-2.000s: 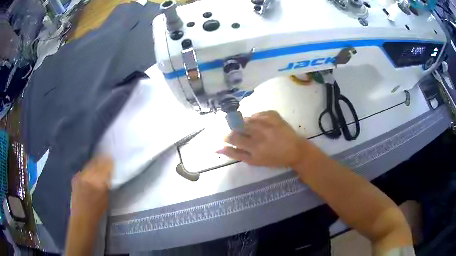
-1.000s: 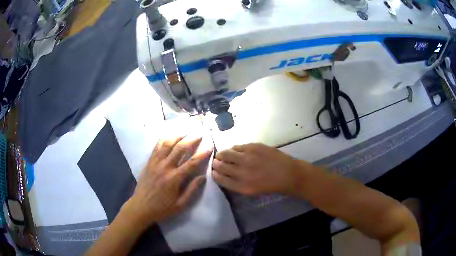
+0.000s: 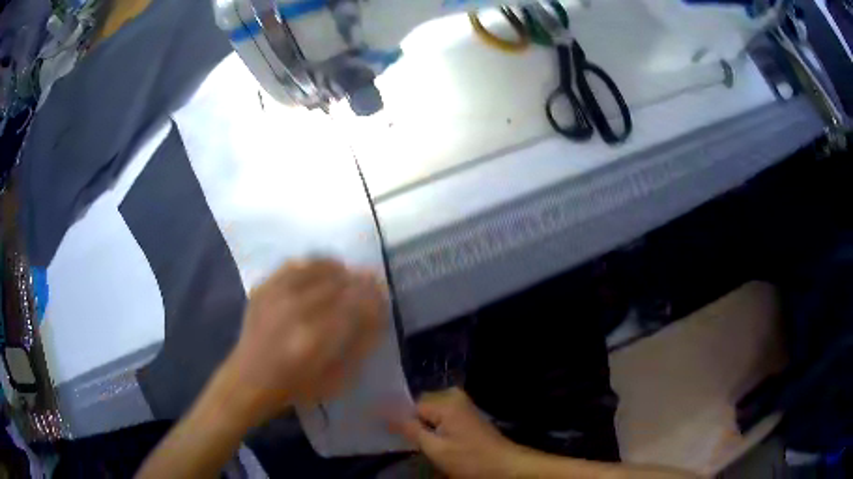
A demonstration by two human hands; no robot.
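Note:
A long pale piece [image 3: 290, 201] with a thin dark right edge runs from under the sewing machine head [image 3: 309, 47] down over the table's front edge. It lies on a dark grey panel [image 3: 192, 243]. My left hand [image 3: 313, 327] is blurred and rests on or just over the pale piece, fingers bent; whether it grips is unclear. My right hand [image 3: 449, 426] pinches the pale piece's lower right corner, below the table edge. The needle area is washed out by bright light.
Black-handled scissors [image 3: 587, 98] lie right of the machine head, with yellow-and-green-handled scissors [image 3: 524, 26] behind them. A large dark grey cloth [image 3: 103, 122] lies at the upper left. The table's grey ruler edge [image 3: 599, 206] crosses the front. Dark cloth is below it.
The view has tilted down, so the machine sits higher. My right hand has moved from near the needle down to the pale piece's lower corner. My left hand has moved slightly down, away from the needle.

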